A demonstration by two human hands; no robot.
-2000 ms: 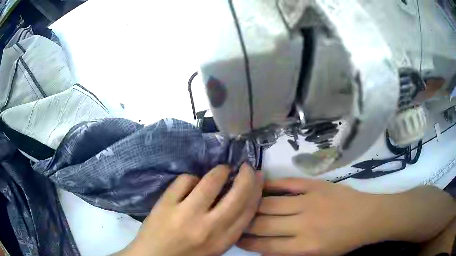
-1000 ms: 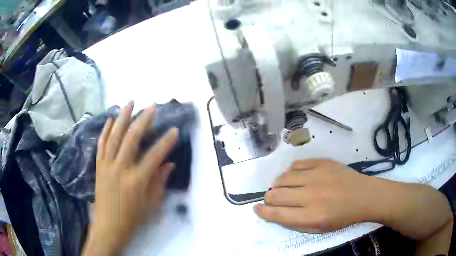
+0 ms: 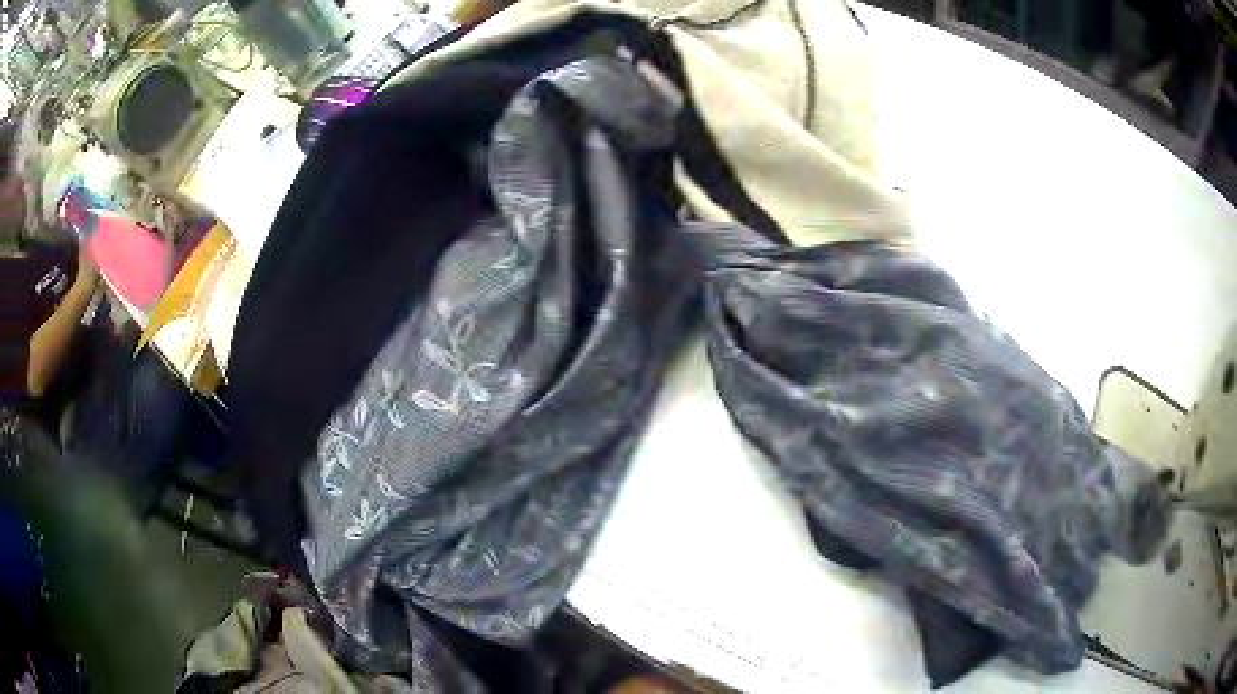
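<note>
The garment lies across the white table. Its blue-grey leaf-print shell (image 3: 448, 366) hangs in folds over the table's front edge. A sleeve (image 3: 923, 393) of the same cloth runs right, to the sewing machine's edge (image 3: 1214, 441). A short black piece (image 3: 956, 637) shows under the sleeve near the front. A large plain black panel (image 3: 353, 258) lies on the left, and off-white lining (image 3: 773, 109) with dark seams lies at the back. Neither of my hands can be made out; a small brownish patch at the bottom edge is too blurred to name.
The white table (image 3: 1045, 176) curves away at the back right. At the far left, another person's bare forearm (image 3: 61, 325) and dark sleeve show. Near them are pink (image 3: 129, 258) and orange pieces and cluttered equipment. Pale cloth (image 3: 271, 644) lies low on the left.
The view has swung left, so the machine is now only at the right edge. Both my hands, earlier on the cloth and beside the machine, have left the picture. More of the garment shows.
</note>
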